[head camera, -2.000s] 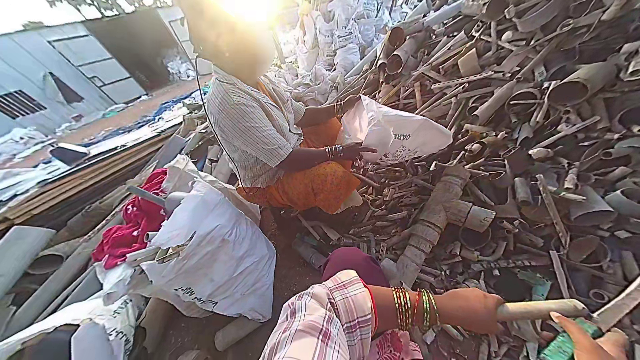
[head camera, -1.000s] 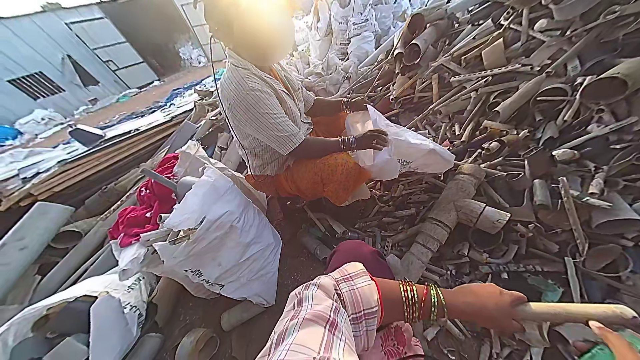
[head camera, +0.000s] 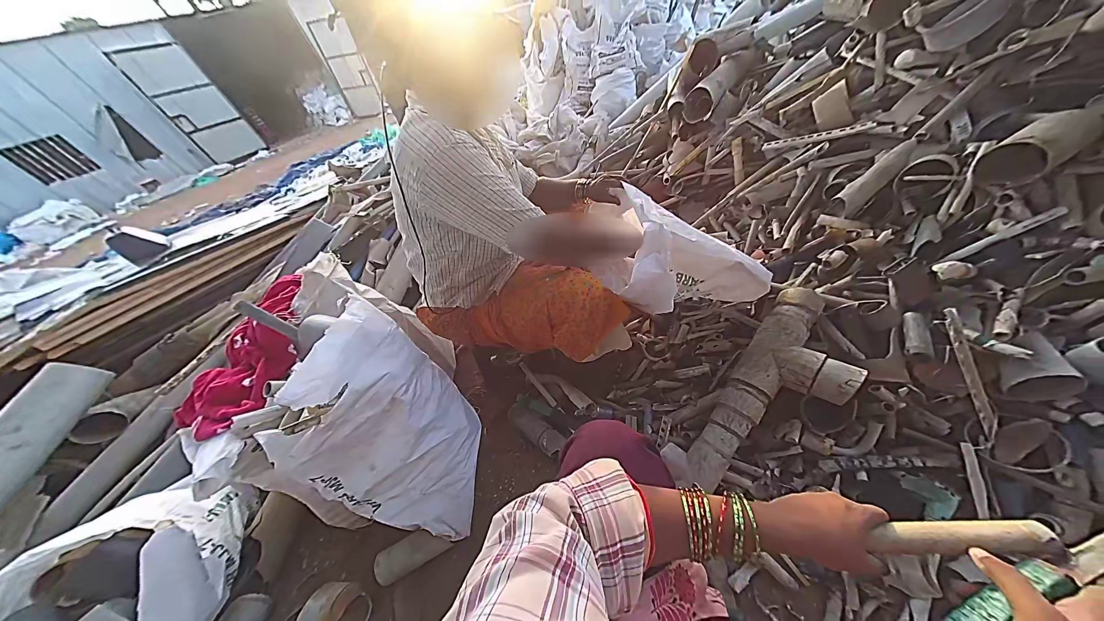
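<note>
My left hand (head camera: 824, 530), with red and green bangles at the wrist and a plaid sleeve behind it, grips one end of a pale, dirty pipe-like rod (head camera: 966, 536). The rod points right, over the scrap. My right hand (head camera: 1026, 599) is cut off by the bottom right corner; its fingers are around a green-wrapped handle (head camera: 992, 595), just below the rod's far end. The tool's other end is mostly out of view. Loose pipe pieces lie beneath both hands.
A co-worker (head camera: 470, 207) squats ahead, holding a white sack (head camera: 699, 259). Scrap plastic pipes (head camera: 871, 190) heap up at right; a jointed pipe (head camera: 750, 388) lies near my arm. At left stand a filled white sack (head camera: 388, 423), a red cloth (head camera: 250, 362) and long pipes.
My right hand and the green-wrapped handle have moved lower, partly out of view. My left hand still grips the rod. The co-worker's near arm has shifted at the white sack.
</note>
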